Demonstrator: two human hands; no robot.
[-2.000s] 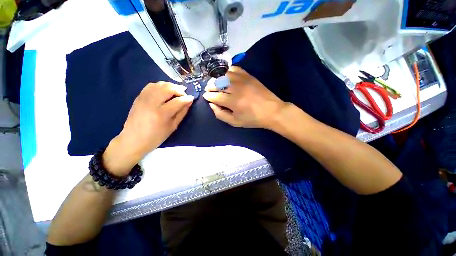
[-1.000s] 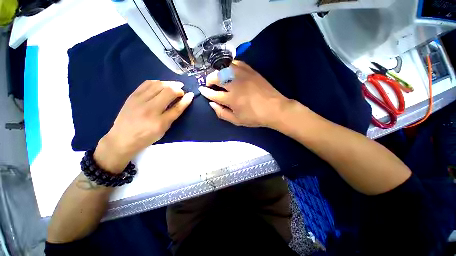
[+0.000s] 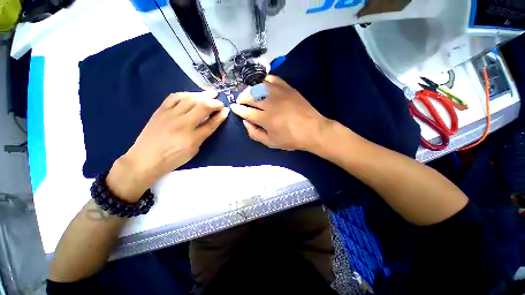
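A dark navy garment panel (image 3: 124, 103) lies flat under the needle area and spreads to both sides, its right part hanging over the table's front edge. My left hand (image 3: 178, 129) pinches the cloth just in front of the presser foot (image 3: 231, 97). My right hand (image 3: 285, 115) pinches the cloth just right of it, its fingertips close to those of my left hand and partly behind the grey-white knob (image 3: 259, 91). The cloth edge between the fingertips is too small to make out.
The white sewing machine (image 3: 322, 17) spans the top. Red-handled scissors (image 3: 433, 118) and yellow-green thread snips (image 3: 452, 97) lie at the right, beside an orange cord (image 3: 488, 109). The white table (image 3: 230, 187) has a ruler along its front edge.
The camera view has shifted slightly. My left hand has moved a little closer to my right hand at the foot. Both hands keep their pinch on the cloth.
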